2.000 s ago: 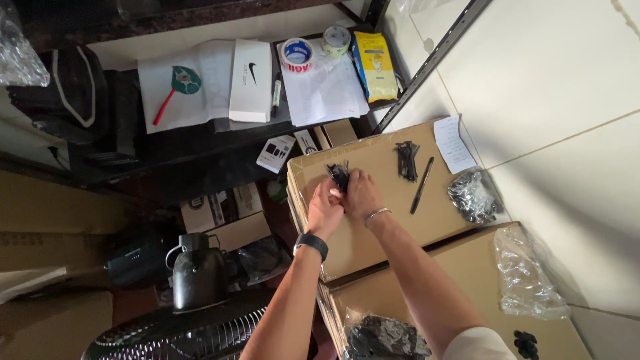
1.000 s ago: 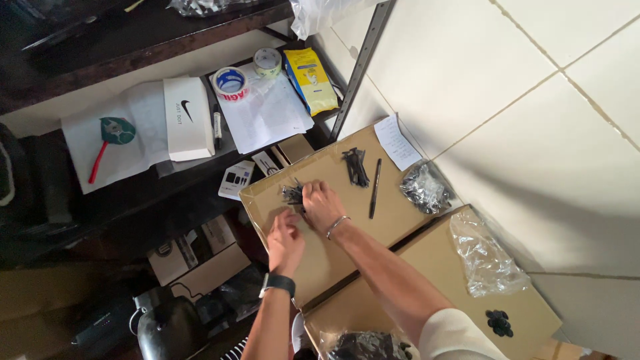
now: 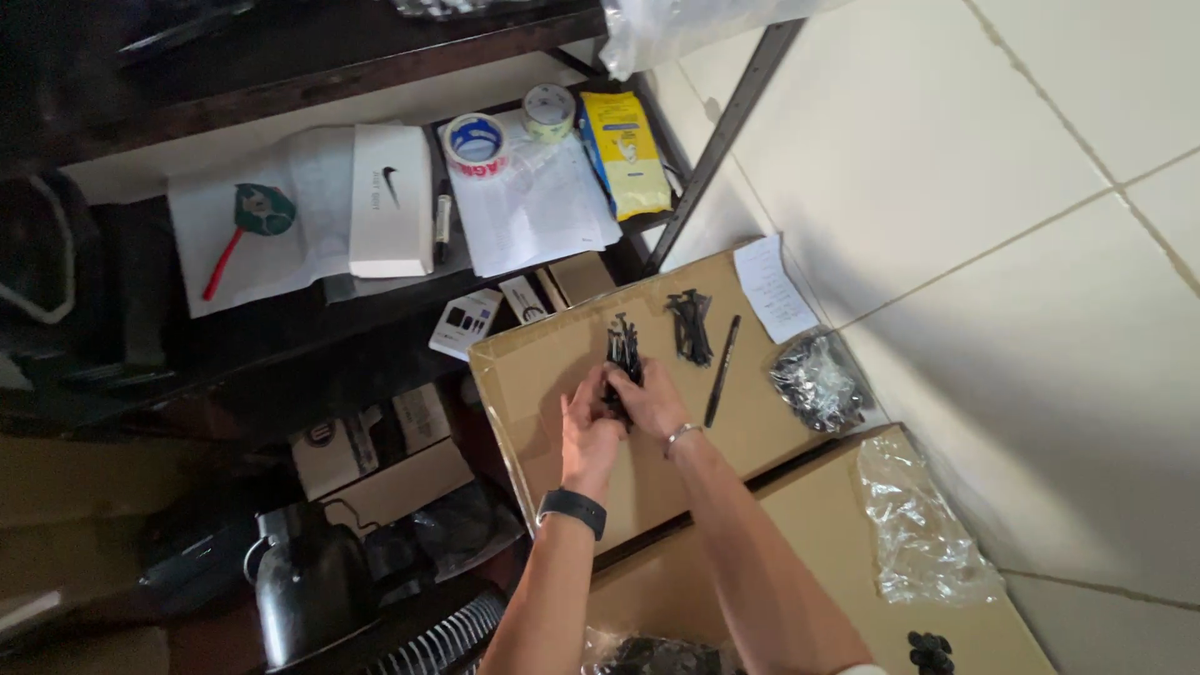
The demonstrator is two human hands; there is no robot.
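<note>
My left hand [image 3: 592, 412] and my right hand [image 3: 649, 398] meet around a bunch of thin black plastic pieces [image 3: 622, 347], both gripping its lower part above a cardboard box [image 3: 562, 375]. Fingers hide the bunch's lower end. To the right on the same box lie a second black bunch [image 3: 691, 328], a black pen [image 3: 722, 371], a paper slip with handwriting [image 3: 774, 289] and a clear plastic bag of dark pieces [image 3: 817, 382].
A second cardboard box [image 3: 806, 525] nearer me bears an empty clear bag [image 3: 923, 525], small black round parts [image 3: 930, 652] and another filled bag [image 3: 670, 656]. A dark shelf holds tape rolls [image 3: 475, 141], a white Nike box [image 3: 391, 202] and a yellow packet [image 3: 626, 155]. A fan [image 3: 441, 633] stands lower left.
My hands were apart one second ago, the left lower beside the bunch; now both close around it. The bunch now stands more upright and gathered. The view has shifted.
</note>
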